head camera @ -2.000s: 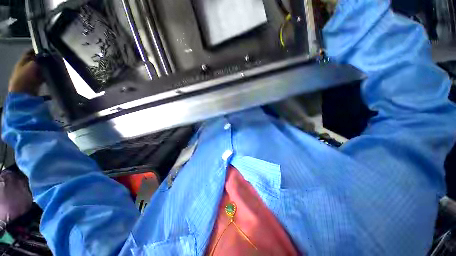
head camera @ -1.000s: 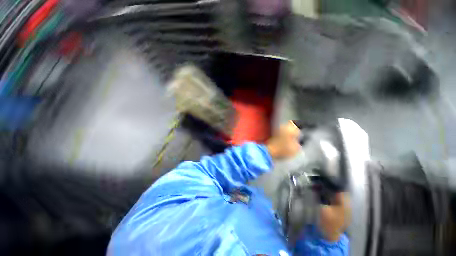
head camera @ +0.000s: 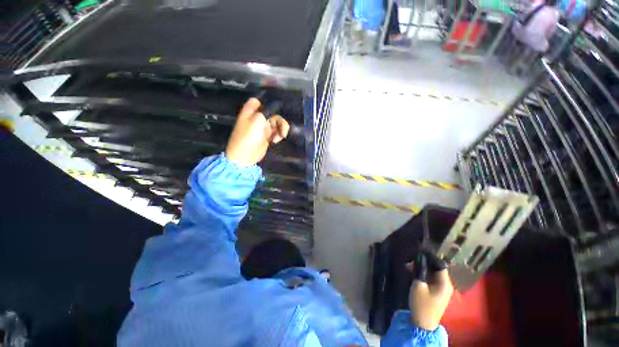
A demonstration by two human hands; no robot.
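A slotted silver-grey cover plate (head camera: 490, 223) is tilted over a deep black bin with a red-orange inside (head camera: 580, 288), at the lower right. My right hand (head camera: 431, 293) has black covers on its fingertips and grips the plate's lower left corner at the bin's near left side. My left hand (head camera: 256, 132) is raised at the front of a dark board rack (head camera: 278, 73), just below its top edge. Its fingertips look dark against the shelves, so whether it holds anything cannot be told.
The rack's many shelves fill the upper left. Another metal rack (head camera: 543, 135) stands at the right. Grey floor with yellow-black tape (head camera: 390, 181) lies between them. Seated people (head camera: 536, 27) and a red box (head camera: 465, 35) are at the far top. A dark surface (head camera: 61, 251) is at lower left.
The large carrier that both hands held is out of view. The view has turned to the rack and bin. My right hand now holds the slotted plate; my left hand is at the rack.
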